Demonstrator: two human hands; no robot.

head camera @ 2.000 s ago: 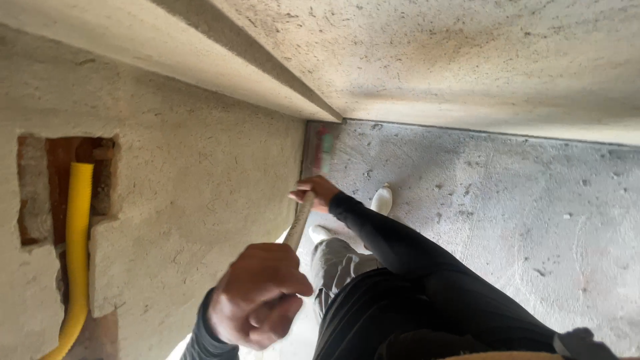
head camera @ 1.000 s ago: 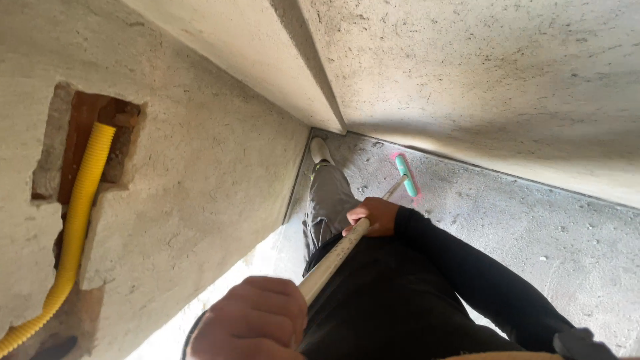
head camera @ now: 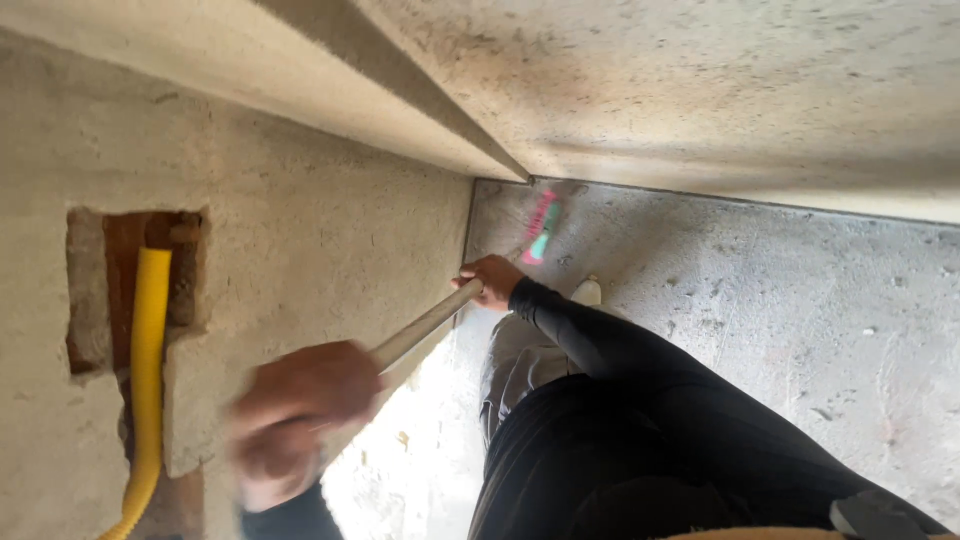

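Note:
My left hand (head camera: 304, 412), blurred, is closed around the upper end of a pale broom handle (head camera: 427, 322) at the lower left. Farther down the same handle, my right hand (head camera: 491, 281) grips it close to the wall corner. Beyond that hand, the green and pink broom head (head camera: 544, 229) rests at or just above the concrete floor (head camera: 720, 300); contact cannot be told. Its pink bristles face the left wall, and motion blurs it a little.
The left wall (head camera: 337, 232) has a rough cut-out holding a yellow corrugated conduit (head camera: 150, 337). Another wall (head camera: 712, 97) with a projecting ledge meets it at the corner. A shoe (head camera: 587, 291) stands on the floor, where small debris lies. Bright light falls at lower centre.
The broom head has moved from the floor right of the corner to near the corner. Both hands have kept hold of the handle. The view has shifted.

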